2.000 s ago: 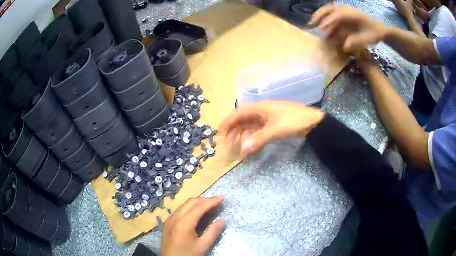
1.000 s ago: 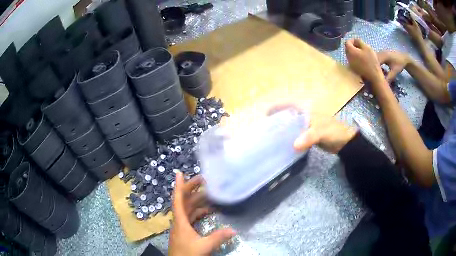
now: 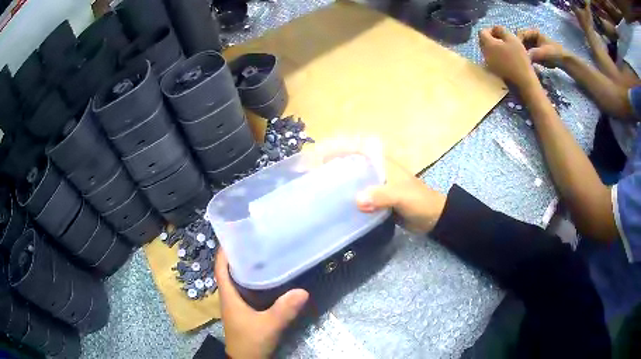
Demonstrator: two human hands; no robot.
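Note:
A black oval housing (image 3: 337, 270) with a milky translucent cover (image 3: 302, 217) on top is held tilted in front of me, above the bubble wrap. Two small round metallic marks show on the black side. My left hand (image 3: 256, 312) grips its near left end, with the thumb against the black side. My right hand (image 3: 404, 196) grips the far right end, with the thumb over the cover's rim and the fingers partly hidden behind it. A whitish rectangular shape shows inside the cover.
A pile of small grey fittings (image 3: 197, 259) with white discs lies on the brown sheet (image 3: 393, 84). Stacks of dark grey cup-like housings (image 3: 162, 165) stand at the left. Bubble wrap (image 3: 422, 301) covers the bench. Another person's arms (image 3: 555, 140) reach in at the right.
The covered housing has come nearer and to the left. My left hand, open and apart a second ago, now holds its left end. The other person's hands have shifted slightly.

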